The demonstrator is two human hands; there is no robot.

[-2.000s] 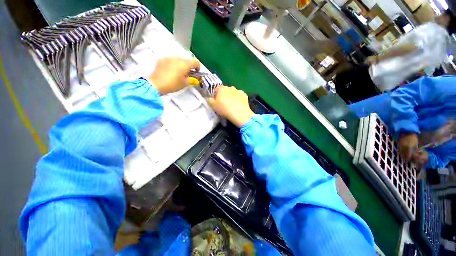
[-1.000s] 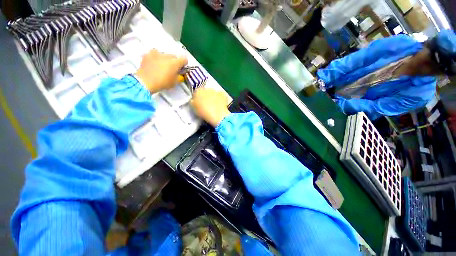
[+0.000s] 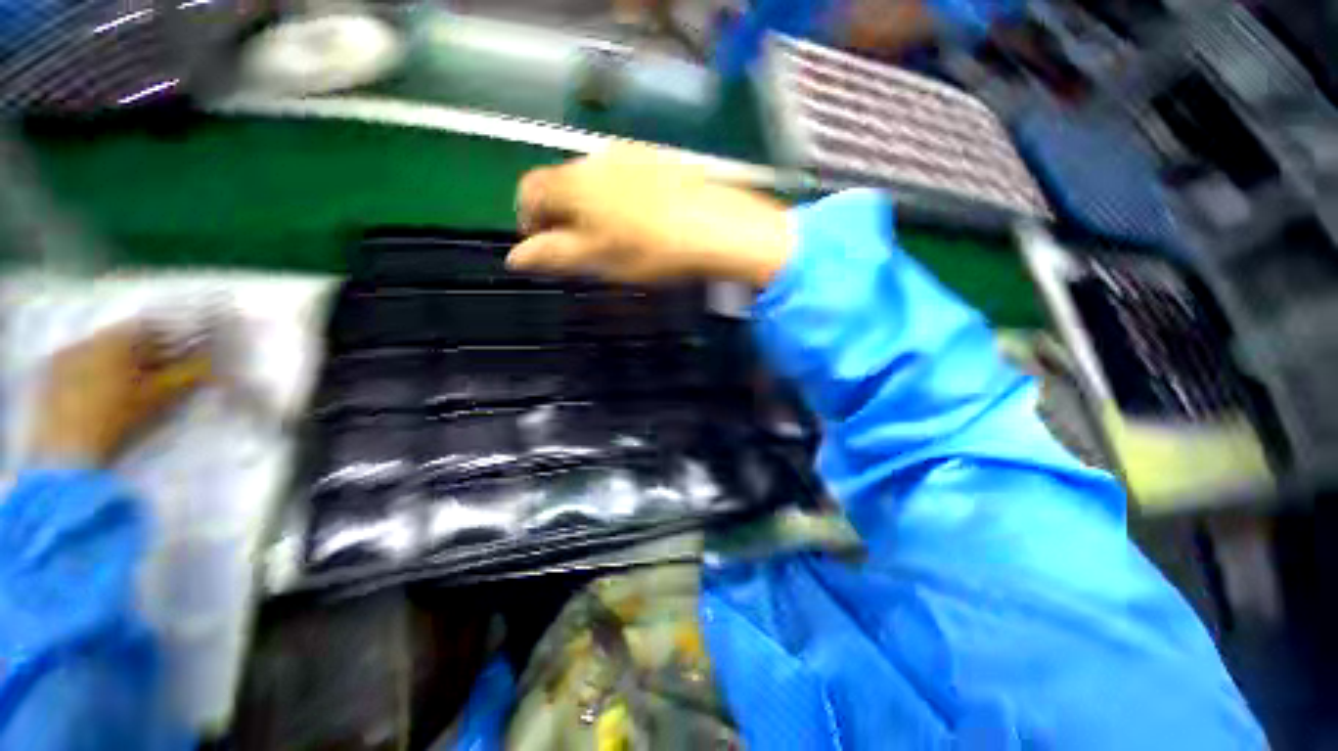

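Observation:
The frame is strongly blurred. My left hand [image 3: 103,389] is at the far left over the white tray [image 3: 213,521]. Its fingers are curled around a small yellow handle [image 3: 179,374], and something greyish blurs beside it. My right hand [image 3: 624,220] is over the back edge of the black blister tray [image 3: 484,396], thumb and forefinger pointing left. I see nothing in it, but blur hides whether the fingertips are closed. The black tray lies in front of me with shiny square pockets. No watch is clearly visible.
A green belt [image 3: 220,198] runs behind the trays. A white grid tray [image 3: 903,125] with dark items is at the back right. A second black tray [image 3: 1159,330] and a yellowish sheet [image 3: 1192,462] are at the right. A round white base [image 3: 323,56] stands at the back left.
The view has swung right, so the white tray is now at the left edge. My hands have separated; my right hand has moved away over the black tray. The grey straps have left the view.

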